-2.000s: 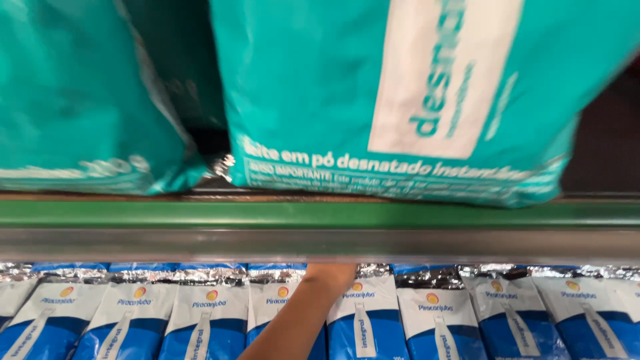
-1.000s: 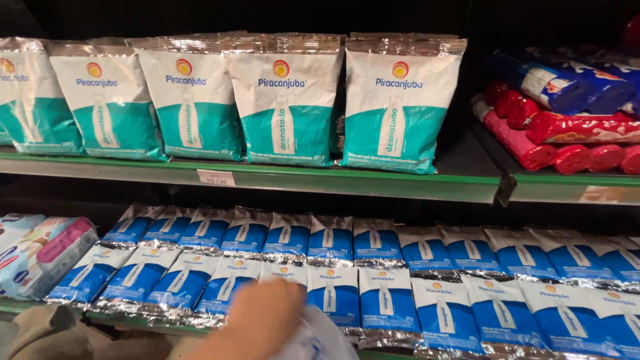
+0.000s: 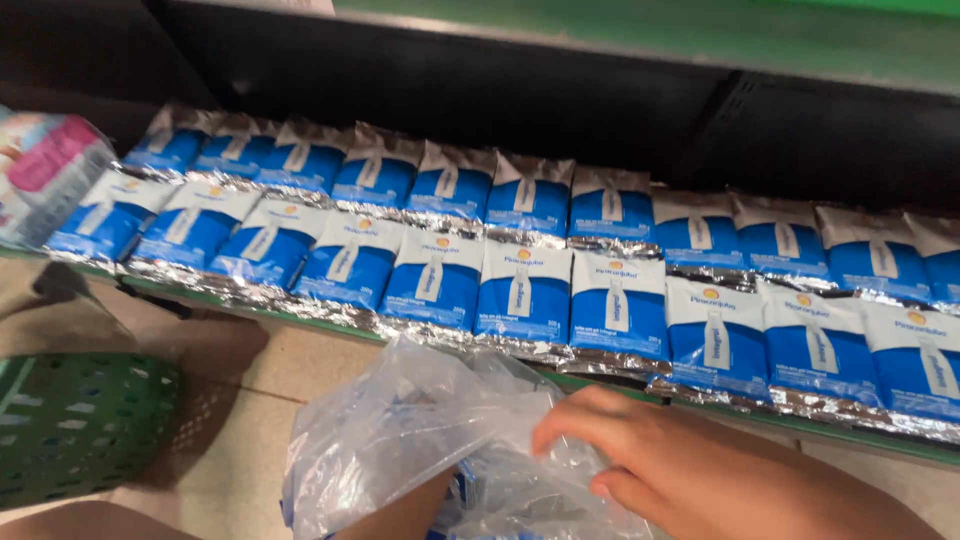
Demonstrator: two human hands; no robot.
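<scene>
A clear plastic bag (image 3: 375, 442) stands open at the bottom centre, with blue packets partly visible inside it. My left forearm (image 3: 405, 506) reaches into the bag; the plastic blurs and covers the hand, so its grip cannot be made out. My right hand (image 3: 607, 442) is at the bag's right edge, fingers curved and apart, touching or very near the film. Just beyond the bag, blue and white powdered-milk packets (image 3: 521, 292) lie in two stacked rows on the low shelf.
A green perforated plastic basket (image 3: 82, 427) is at lower left, over the tiled floor (image 3: 247, 352). A pink and white package (image 3: 45, 172) sits at the low shelf's left end. The green edge of an upper shelf (image 3: 675, 45) crosses the top.
The view has tilted down from the upper shelf to the low shelf and floor. The plastic bag, only partly seen at the bottom edge before, now shows with my left forearm inside it.
</scene>
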